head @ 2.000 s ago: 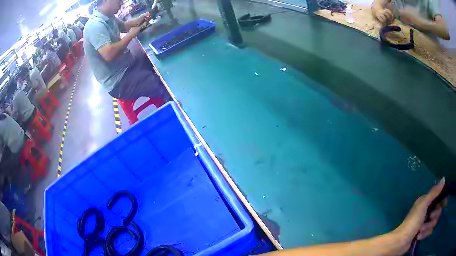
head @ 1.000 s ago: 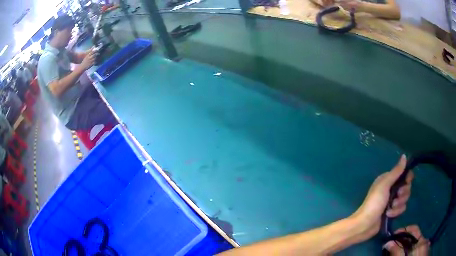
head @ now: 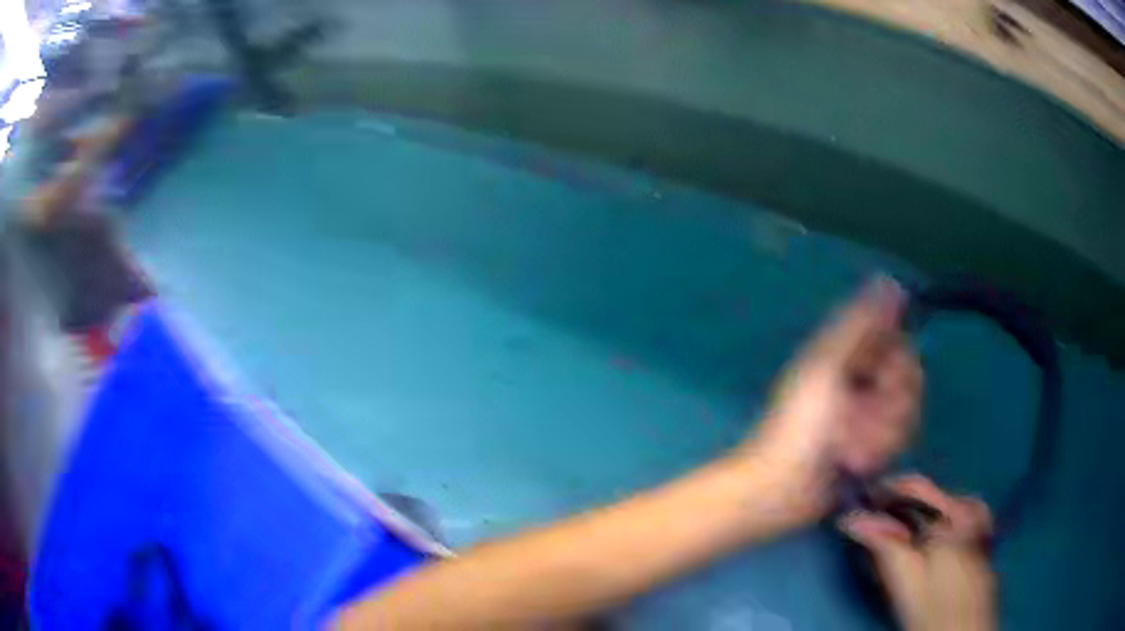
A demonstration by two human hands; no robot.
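The frame is blurred. A black C-shaped headband arcs over the green-blue mat at the right. My left hand is closed around one side of it, with the forearm reaching in from the bottom. My right hand is just below, its fingers closed on a small dark part, probably a yoke, at the headband's lower end. The fingers and blur hide how the two parts meet.
A large blue bin stands at the lower left with dark curved pieces in it. A smaller blue bin and a blurred person are at the upper left. A wooden bench edge runs along the upper right.
The view has swung to the right and blurred. Both hands and the headband now appear further left and higher in the picture. The right hand, out of view two seconds ago, shows more.
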